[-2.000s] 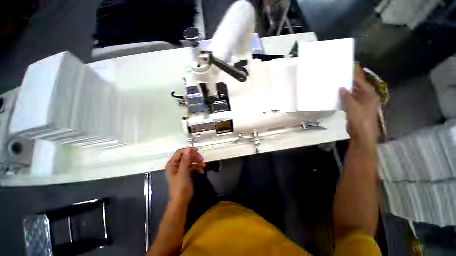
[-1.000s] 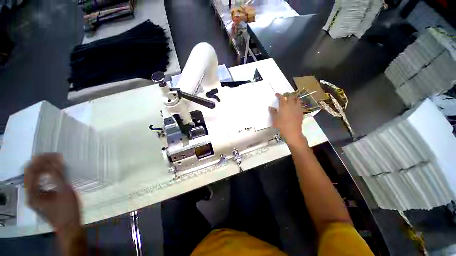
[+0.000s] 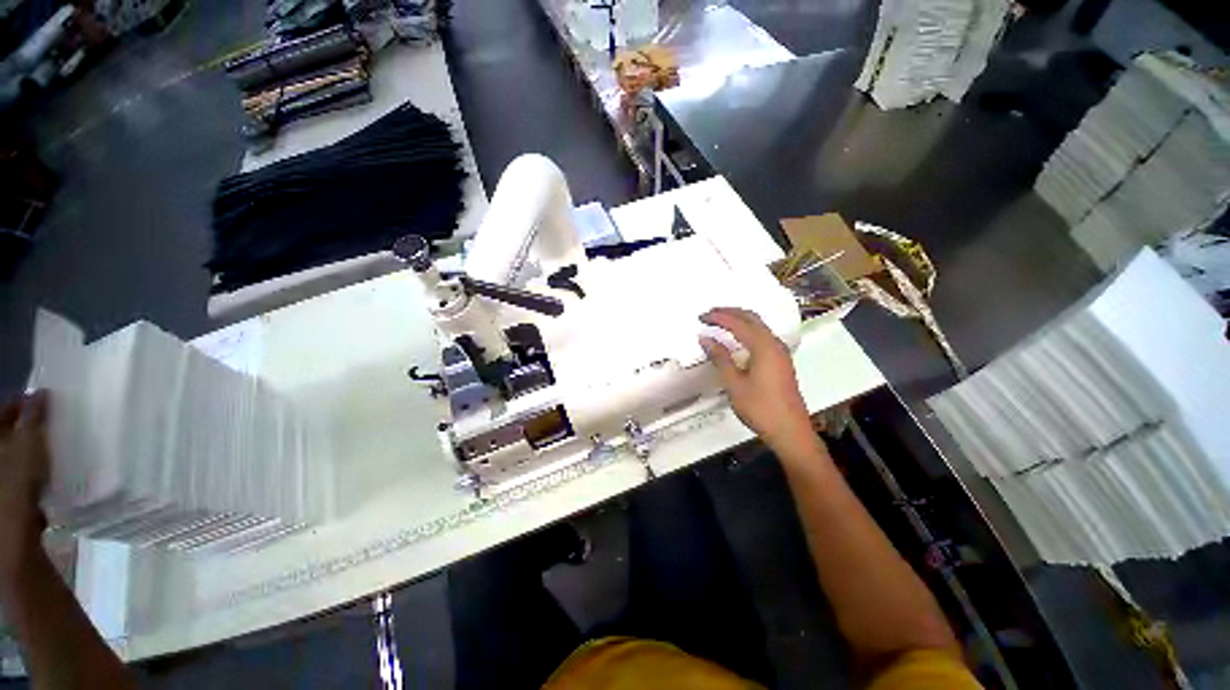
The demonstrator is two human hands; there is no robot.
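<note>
My left hand is at the left edge of the picture, partly cut off. Its fingers are on a white cut panel that leans away from the outer left end of the tall stack of cut panels. My right hand rests palm down on the right end of the white sewing machine, fingers bent over the small white pile on its bed. The pile's edges blend with the white machine. The needle area has no hand at it.
A black lever and the curved machine arm stand up behind the needle area. Black pieces lie beyond. At right are a cardboard piece, tie strips and white bundles on a dark table.
My right hand laid a white panel on the machine bed and then slid nearer me. My left hand moved from the table front to the stack's far left, where a panel now leans out.
</note>
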